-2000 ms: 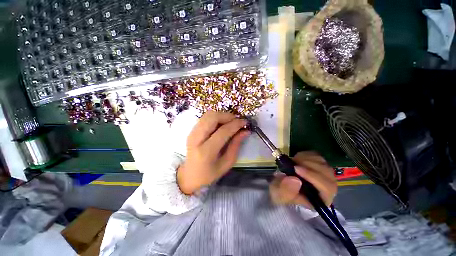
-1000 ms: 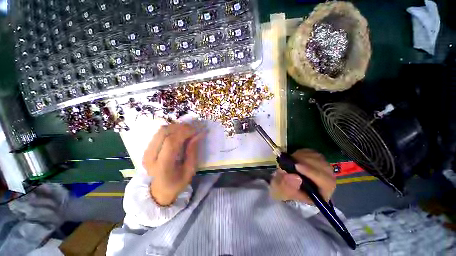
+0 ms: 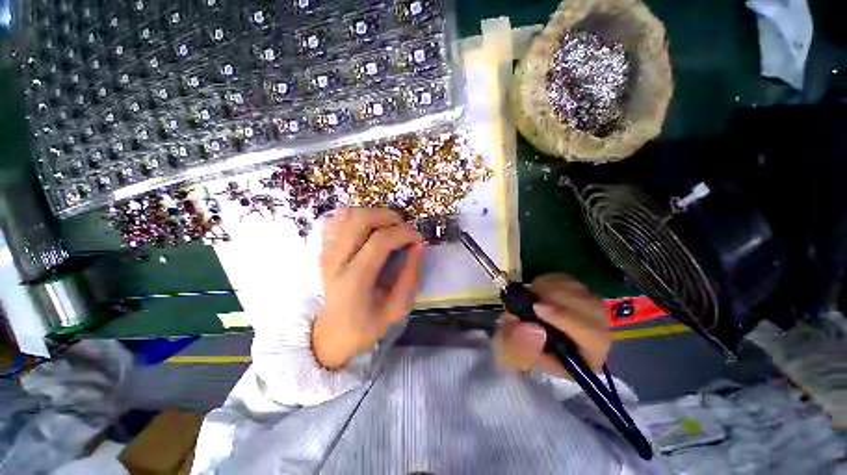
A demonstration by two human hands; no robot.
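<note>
My right hand (image 3: 554, 327) holds the black handle of a soldering iron (image 3: 578, 364); its silver barrel points up and left to a small dark grey block (image 3: 439, 229) on the white work sheet (image 3: 455, 274). My left hand (image 3: 367, 278) is just left of the block, thumb and fingertips close together beside it; whether they hold anything is too small to tell. Gold-coloured small components (image 3: 399, 172) lie in a pile behind the block. Purple-red small components (image 3: 162, 218) lie to the left of them.
A large clear blister tray (image 3: 279, 139) with small dark units spans the back left. A tan bowl (image 3: 643, 83) with silver scraps is at the back right. A black fan with a spiral wire grille (image 3: 650, 255) stands right of the iron. A solder spool (image 3: 67, 299) is at far left.
My left hand was near the iron tip, moved away left, and is now back beside the block. The iron stays in my right hand. The whole view has shifted slightly.
</note>
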